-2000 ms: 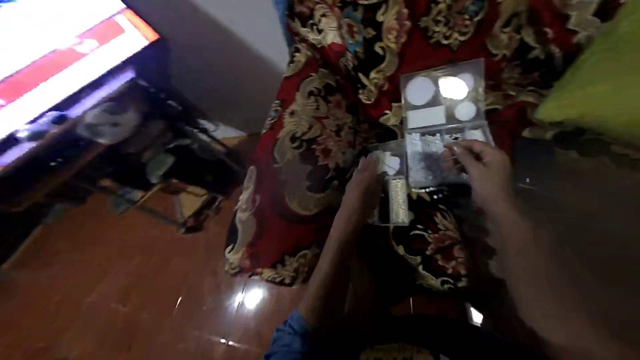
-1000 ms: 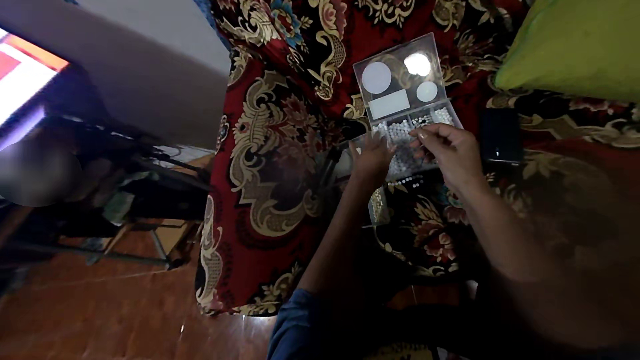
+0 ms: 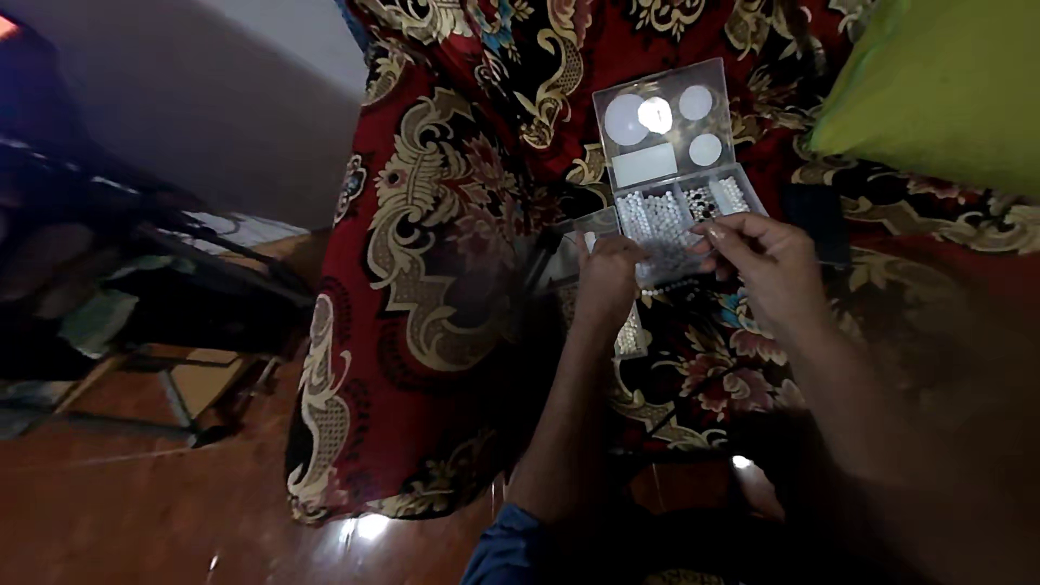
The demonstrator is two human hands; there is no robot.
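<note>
A clear plastic compartment box lies with its lid raised; white beads fill several compartments, and one holds mixed dark and white beads. At the box's lower right, my right hand has thumb and index finger pinched together; whatever is between them is too small to tell. My left hand is at the box's left edge, over a second clear box with pale beads; whether it holds something is unclear. A short string of beads shows just below the open box.
Red, black and gold floral fabric covers the seat under the boxes. A green cushion is at the upper right, with a dark flat object below it. Left of the seat, a metal-legged stand is on the glossy tiled floor.
The view has shifted, and the bright screen at the left has nearly left it. Both hands remain at the bead boxes, the right one still pinched.
</note>
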